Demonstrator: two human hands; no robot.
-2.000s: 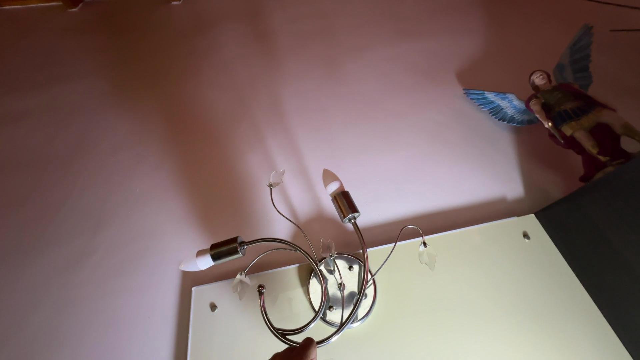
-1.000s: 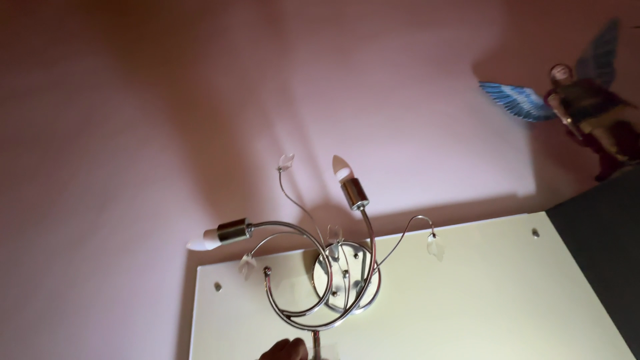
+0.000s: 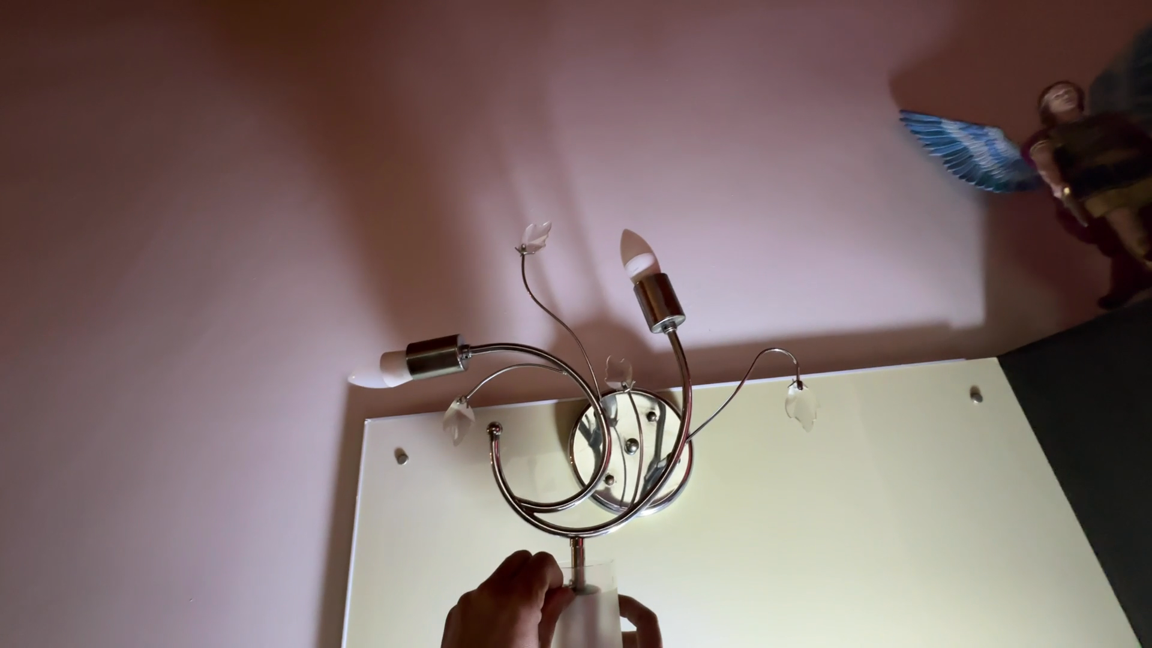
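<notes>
A chrome wall lamp with curved arms is fixed on a pale panel. Two candle-shaped bulbs sit in its metal sockets, one bulb pointing up and one bulb pointing left. Below the curved arms, a frosted glass shade surrounds the lower end of a short stem. My left hand grips the shade's left side near the rim. On its right side, the curled fingers of my right hand hold it; the rest of that hand is out of view.
Clear leaf-shaped pendants hang or stand on thin wires around the lamp. The pale panel has metal studs near its upper corners. A winged figurine is at the upper right, above a dark surface. A pink wall lies behind.
One hand showed low under the lamp earlier; now two hands show there. The frosted shade has come into view around the stem.
</notes>
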